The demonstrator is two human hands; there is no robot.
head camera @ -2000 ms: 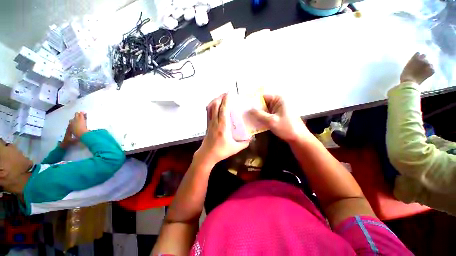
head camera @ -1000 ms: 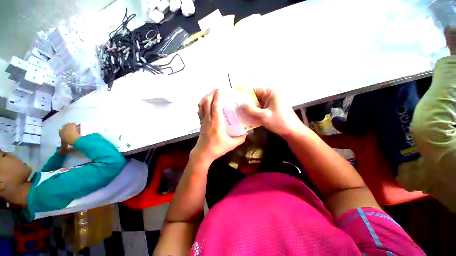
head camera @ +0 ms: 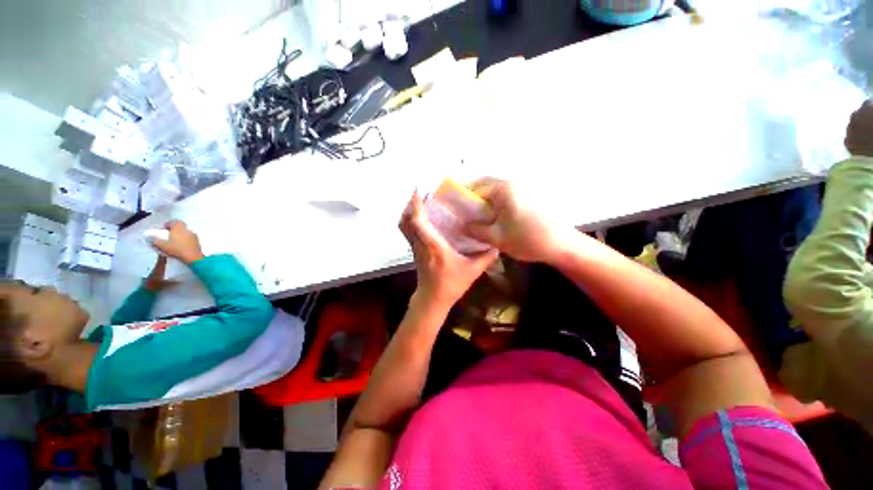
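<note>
A pale pinkish-white carton (head camera: 454,218) is held between my two hands above the front edge of the white table. A yellow sheet, perhaps backing paper, (head camera: 454,188) shows at its top edge by my right fingers. My left hand (head camera: 436,256) cups the carton from the left and below. My right hand (head camera: 507,222) grips its right side, with fingers over the face. My fingers hide part of the carton, and its print is too blurred to read.
Black cables (head camera: 287,115) lie behind on the left, with white cartons (head camera: 100,187) stacked further left. A flat white piece (head camera: 335,206) lies on the white table (head camera: 613,144). One person (head camera: 182,335) sits at left; another's sleeve (head camera: 833,258) shows at right. A kettle base (head camera: 624,10) stands behind.
The carton is tilted differently and my right fingers have shifted over it. The thin dark line above my hands has nearly gone. The left person's hands have risen, holding something white.
</note>
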